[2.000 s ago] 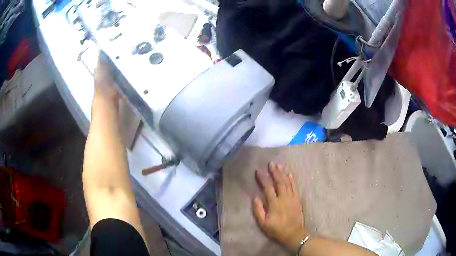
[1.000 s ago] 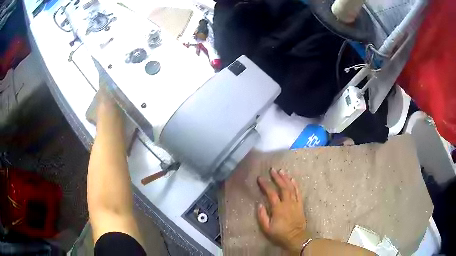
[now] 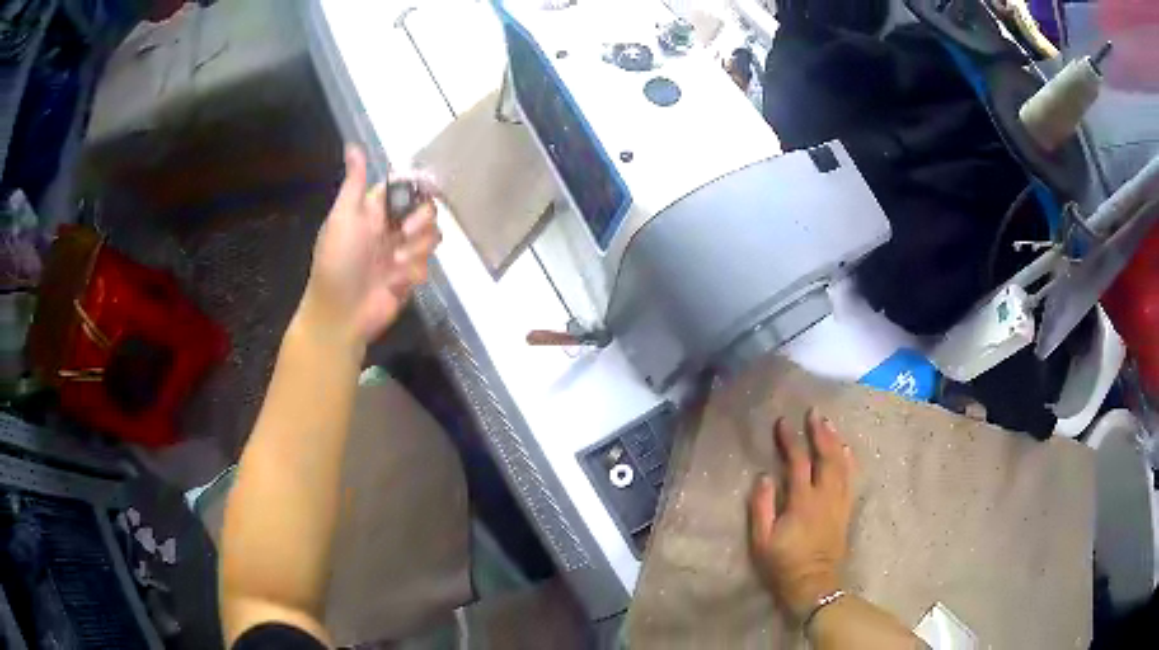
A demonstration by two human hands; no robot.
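My left hand (image 3: 375, 248) is raised over the table's front edge, fingers curled around a small dark round item (image 3: 404, 197); what it is cannot be told. A brown fabric piece (image 3: 489, 178) lies on the table beside that hand, partly under the sewing machine (image 3: 750, 260). My right hand (image 3: 807, 508) lies flat, fingers spread, on a large brown fabric panel (image 3: 979, 508) at the right, holding nothing. The needle area is hidden.
A dark tray (image 3: 636, 476) with a white ring is set in the table. A wooden-handled tool (image 3: 559, 338) lies by the machine. Another brown panel (image 3: 400, 508) hangs below left. A red bag-like thing (image 3: 127, 337) is at far left; black cloth (image 3: 890, 165) lies behind the machine.
My left hand has come out from beside the machine head towards the table's front edge, with a small item now visible in it. The view has shifted left. My right hand stays on the panel.
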